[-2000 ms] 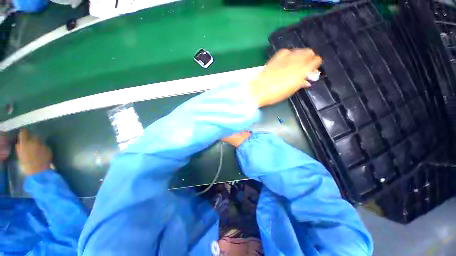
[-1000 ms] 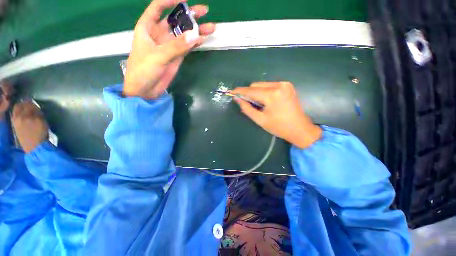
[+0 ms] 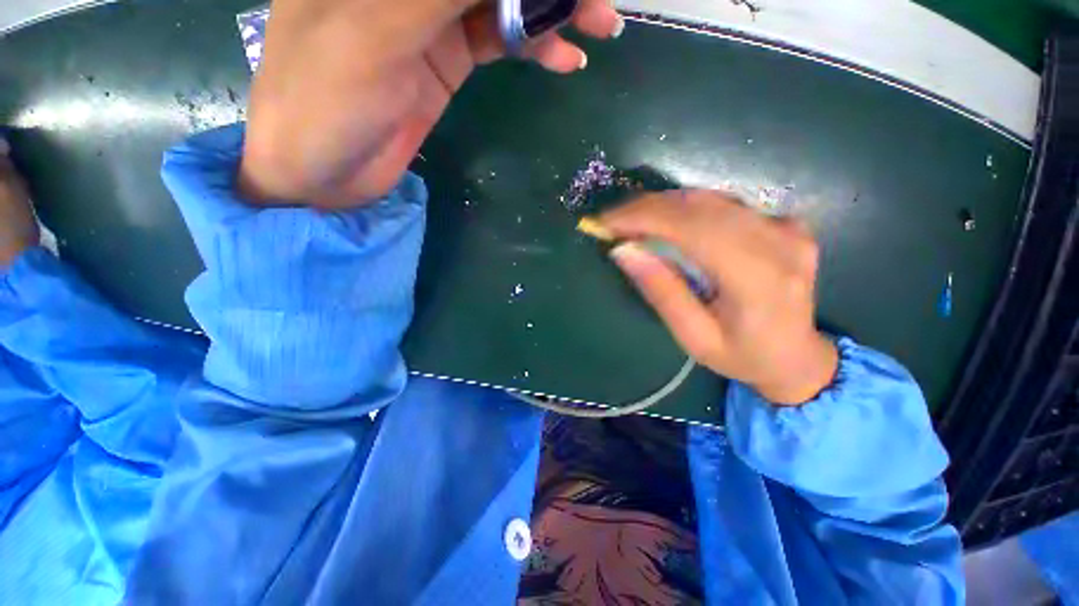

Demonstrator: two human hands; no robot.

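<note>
My left hand [image 3: 367, 95], cut off by the top edge, holds a silver-framed housing [image 3: 535, 17] with a dark inside; the housing is also partly cut off. My right hand [image 3: 734, 278], slightly blurred, holds a pen tool [image 3: 595, 227] with a yellow front, pointing left. Its tip is too blurred to see. The pile of tiny glittering parts [image 3: 595, 178] lies on the dark green bench just above and beside the pen's front. A thin grey hose [image 3: 639, 403] curves from my right hand to the bench's front edge.
Black trays [image 3: 1018, 391] stand at the right edge. A small blue piece [image 3: 947, 296] lies near them. A clear bag [image 3: 252, 38] shows partly behind my left hand. A white rail [image 3: 852, 53] runs across the top. Another person's sleeve [image 3: 83, 343] is at left.
The view has shifted closer over the bench. My left hand with the housing now sits at the top edge. The pen's front has moved from the pile to just below it.
</note>
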